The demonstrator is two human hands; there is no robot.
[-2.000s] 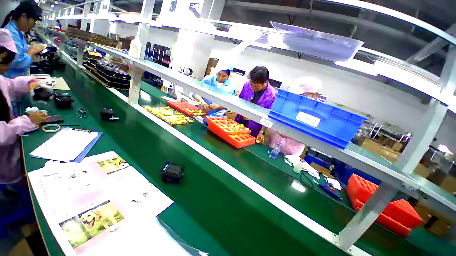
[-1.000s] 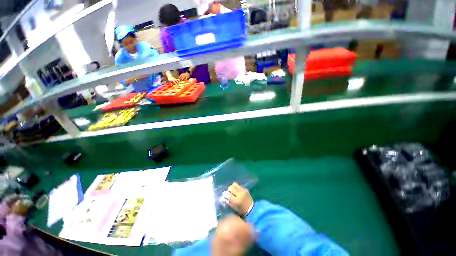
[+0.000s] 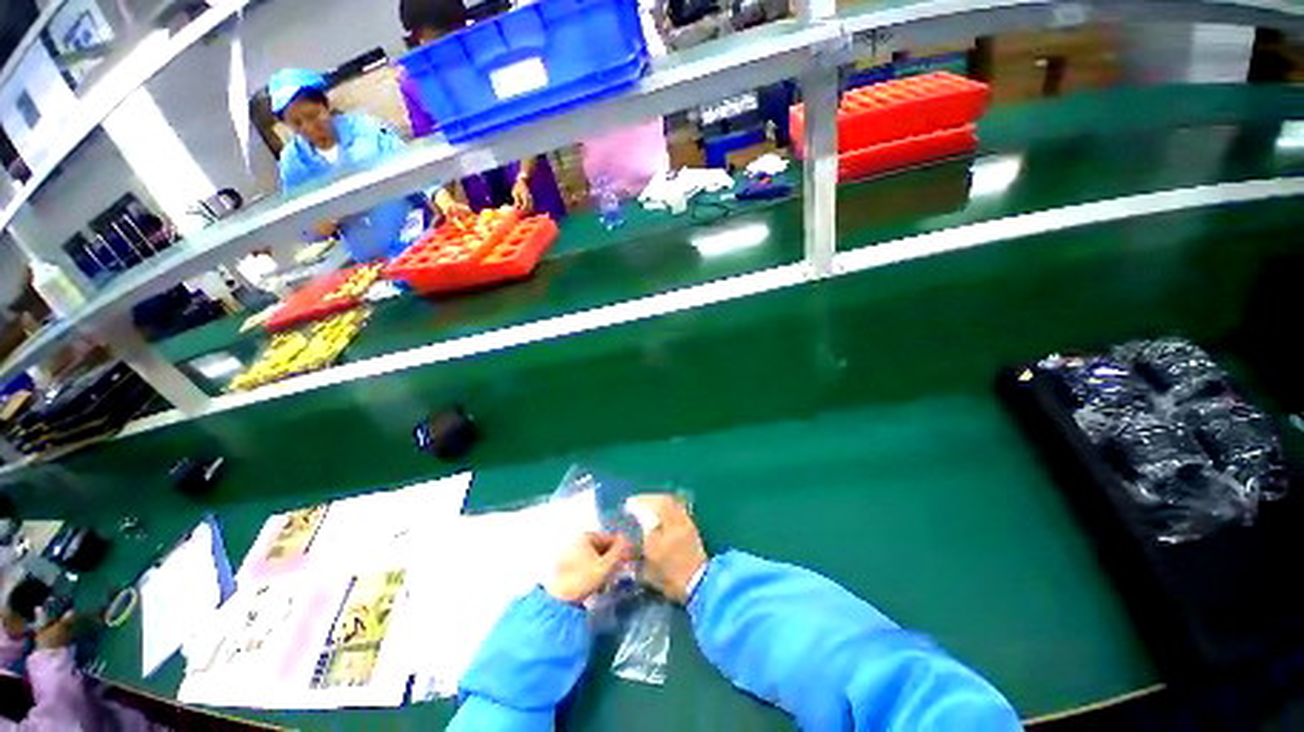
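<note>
A clear plastic bag (image 3: 642, 652) is held between my two hands at the right edge of the white sheet (image 3: 501, 551); its lower end hangs toward me. My left hand (image 3: 584, 568) pinches it from the left. My right hand (image 3: 668, 546) grips it from the right, close beside the left. More clear film shows just beyond my fingers. What, if anything, is inside the bag cannot be told.
A black tray (image 3: 1130, 572) with bagged units (image 3: 1180, 429) is at the right. Black devices (image 3: 446, 432) sit beyond the printed sheets (image 3: 315, 601). A clipboard (image 3: 183, 594) lies left. A white-framed shelf with a blue bin (image 3: 529, 65) crosses ahead; people work beyond it.
The view has swung right and down from the line to the bench. My hands, apart a second ago, are now together on the bag.
</note>
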